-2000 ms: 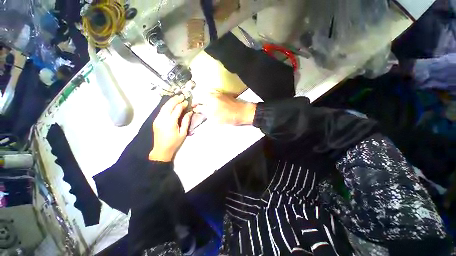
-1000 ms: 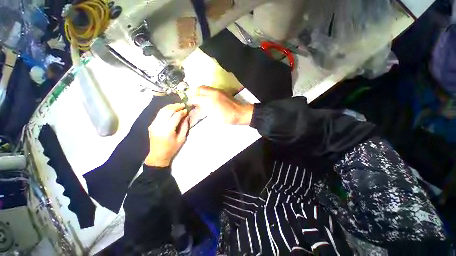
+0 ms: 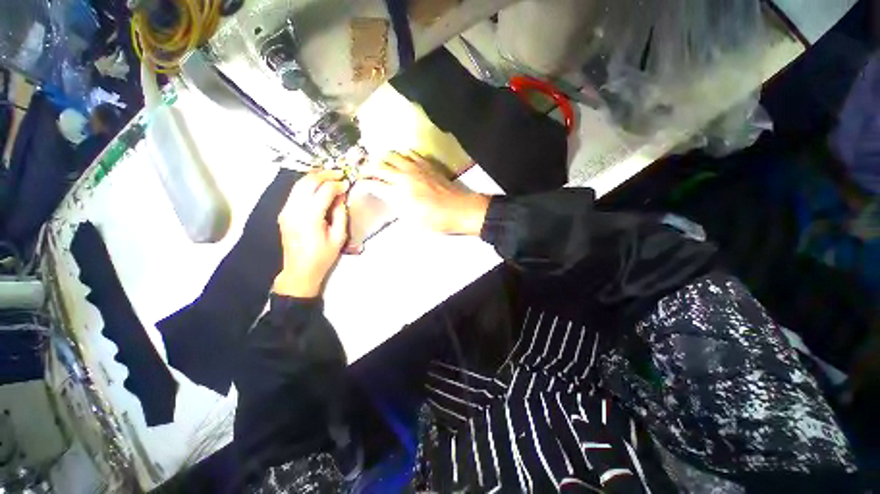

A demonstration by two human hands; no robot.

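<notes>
A black cut piece lies on the white table left of the needle, its upper end under my left hand. My left hand's fingertips are pinched at the presser foot area, on the edge of the work. My right hand lies just right of the presser foot, fingers spread and pointing at it; glare hides what the fingertips touch. A small pale pinkish piece with a dark edge lies between my hands. Another black piece lies right of the needle.
A dark scalloped strip lies at the table's left end. A white rounded bar is left of the needle. Red-handled scissors are partly under the right black piece. A crumpled clear bag lies at upper right, a yellow cord coil at upper left.
My left hand has moved slightly left and up toward the presser foot. My right hand's fingers have spread, and the pale piece between my hands shows more than one second ago.
</notes>
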